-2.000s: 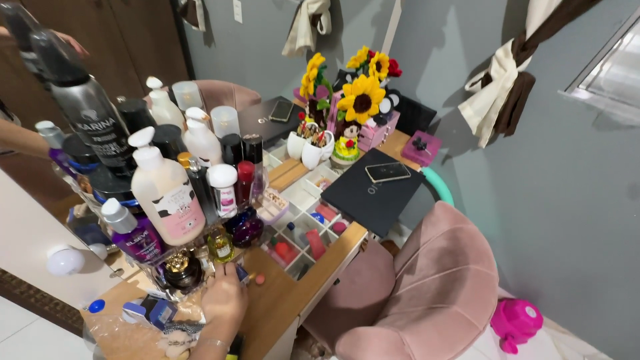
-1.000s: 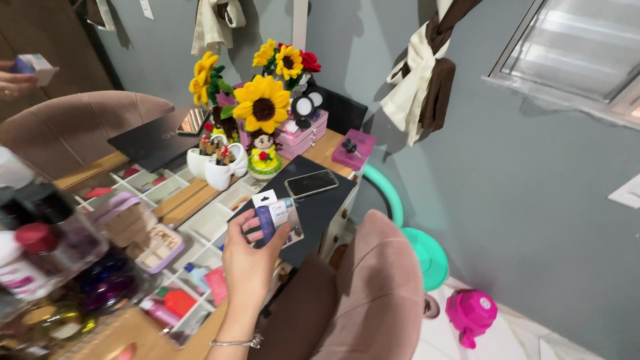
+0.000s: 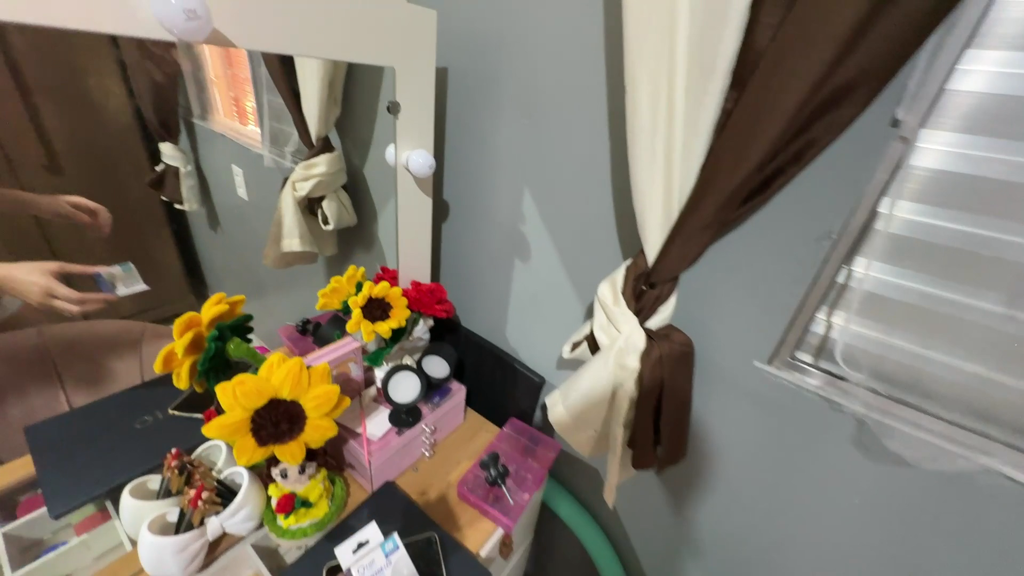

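A small white-and-blue package with a hang tab point(image 3: 376, 552) shows at the bottom edge, above a dark laptop point(image 3: 384, 512) with a phone point(image 3: 426, 552) on it. My hands show only as reflections in the mirror. The nearer reflected hand, apparently my left hand point(image 3: 60, 286), grips the package; its real fingers are outside the frame. Higher in the mirror, what appears to be my right hand point(image 3: 80, 212) has loosely bent fingers and holds nothing. Left of the package stand a crocheted doll point(image 3: 300, 500), a crocheted sunflower point(image 3: 276, 412) and white pots point(image 3: 172, 540) holding brushes.
A pink drawer box point(image 3: 416, 436) with round black-framed mirrors point(image 3: 404, 388) stands behind the flowers. A magenta plastic case point(image 3: 512, 472) sits at the table's right corner beside a teal tube point(image 3: 584, 528). The vanity mirror frame point(image 3: 416, 216), tied curtains point(image 3: 632, 344) and louvred window point(image 3: 920, 280) are beyond.
The hand went from the bottles down left to above the laptop with the package, and has since dropped below the frame. The view has swung right and up.
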